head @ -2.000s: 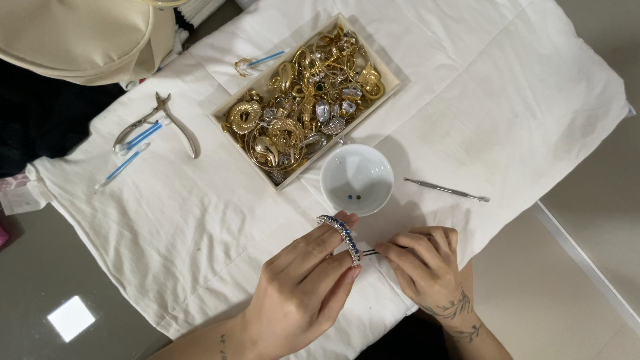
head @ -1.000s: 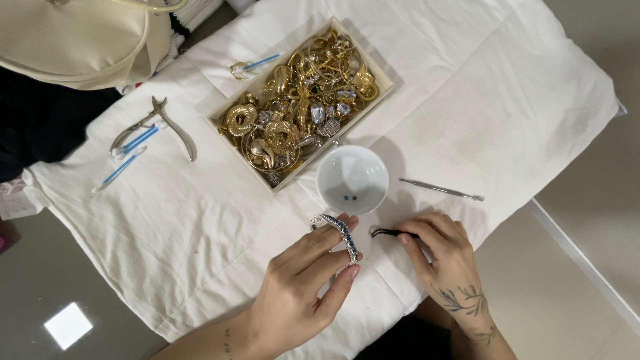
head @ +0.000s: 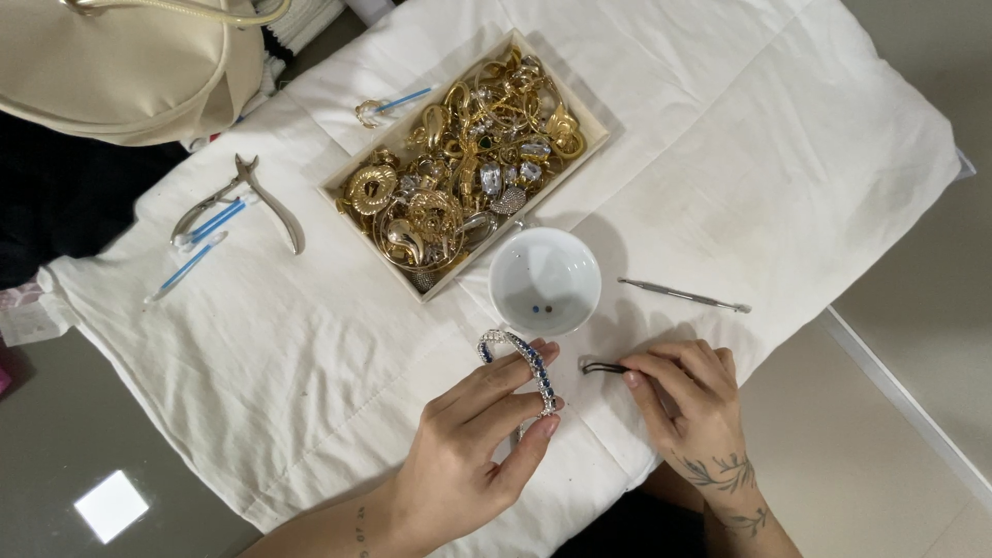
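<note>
My left hand (head: 480, 434) holds a silver-coloured bracelet (head: 536, 366) set with blue and clear stones, looped around its fingers. To its right, my right hand (head: 690, 403) grips black tweezers (head: 604, 367) between thumb and fingers, their bent tips pointing left near the cloth, apart from the bracelet. Whether the tips hold anything is too small to tell. Just above the bracelet stands a small white bowl (head: 577, 291) with a few tiny stones (head: 542, 309) at its bottom. A double-ended metal tool (head: 684, 294) lies on the cloth right of the bowl.
A box (head: 325, 194) full of gold and silver-coloured jewellery stands behind the bowl on a white cloth (head: 736, 178). Metal nippers (head: 271, 209) and blue cotton swabs (head: 188, 266) lie left. Another swab (head: 403, 99) touches a gold-coloured piece (head: 367, 113). A cream bag (head: 116, 77) is at upper left.
My right hand with the tweezers has moved right, away from the bracelet, where the tweezers were two seconds ago. My left hand still holds the bracelet in about the same place.
</note>
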